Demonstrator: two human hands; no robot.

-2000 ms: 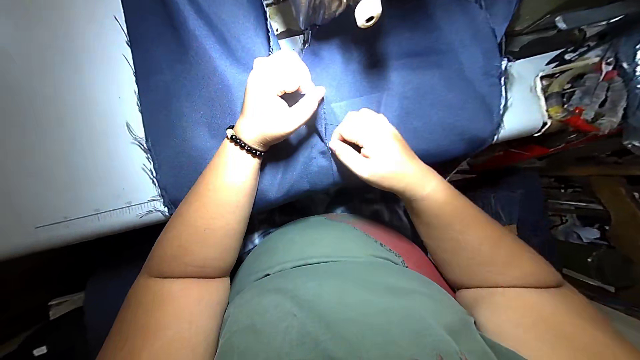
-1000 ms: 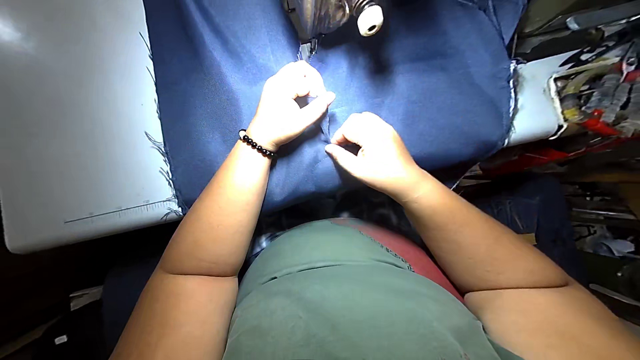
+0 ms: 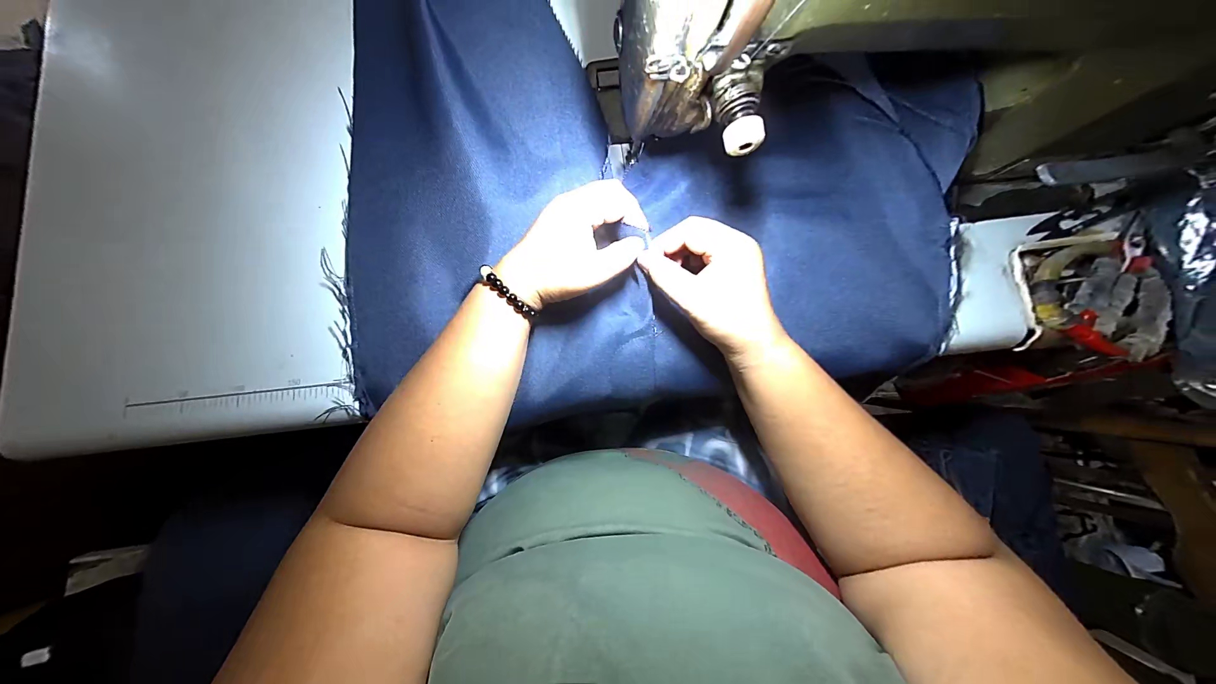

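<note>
Navy blue fabric (image 3: 427, 218) with frayed edges lies across the bed of a sewing machine (image 3: 674, 76). My left hand (image 3: 581, 237), with a black bead bracelet (image 3: 508, 292) at the wrist, pinches the fabric along a seam just in front of the presser foot (image 3: 622, 160). Close beside it on the right, my right hand (image 3: 712, 275) pinches the same seam between thumb and forefinger. The fingertips of both hands nearly meet. The needle point is hard to make out behind my left hand.
A white table (image 3: 190, 228) with a printed ruler scale (image 3: 237, 394) extends at the left. The machine's white-tipped knob (image 3: 743, 135) hangs above the fabric. An open compartment at the right holds red, yellow and grey scraps (image 3: 1102, 304).
My right hand has moved up along the seam, closer to my left hand; a gap separated them in the earlier frames. The view has shifted, showing more of the machine.
</note>
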